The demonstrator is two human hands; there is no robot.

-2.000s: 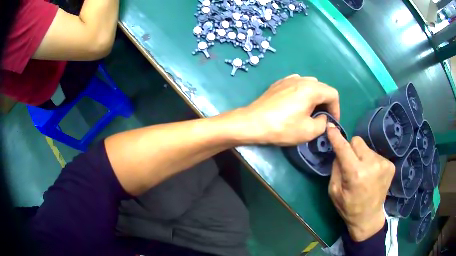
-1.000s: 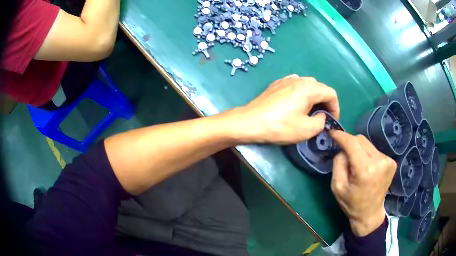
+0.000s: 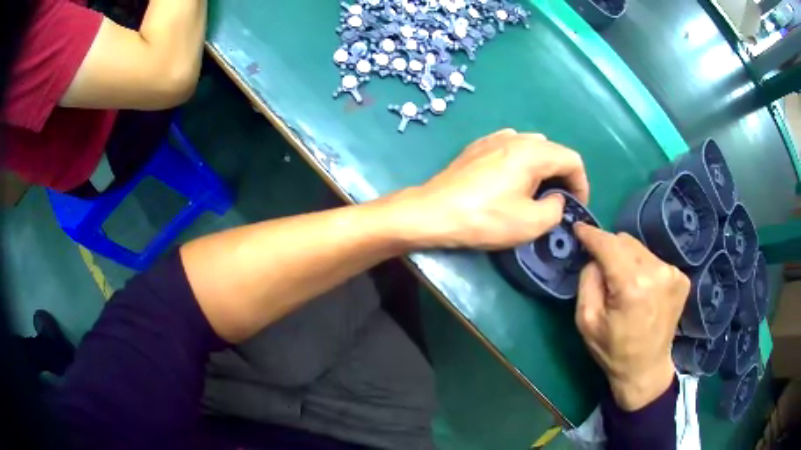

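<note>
A dark grey housing (image 3: 546, 265) rests near the bench's front edge with its open side up, showing a round hub with a centre hole. My left hand (image 3: 501, 189) grips the housing's far rim, thumb inside and fingers curled over the outside. My right hand (image 3: 634, 303) is at the housing's right side, its index fingertip inside near my left thumb. Something small lies at the inner wall between my fingertips; what it is cannot be told. Both hands are bare.
A pile of grey inserts with white discs (image 3: 408, 39) lies at the far left of the bench. Several waiting housings (image 3: 689, 220) cluster right of my right hand, near a white cloth (image 3: 688, 413). A person's arm (image 3: 132, 66) and a blue stool (image 3: 145, 215) are at left.
My right index finger has drawn back slightly from the rim wall and is bent more. My left hand keeps its hold. The whole view has shifted slightly.
</note>
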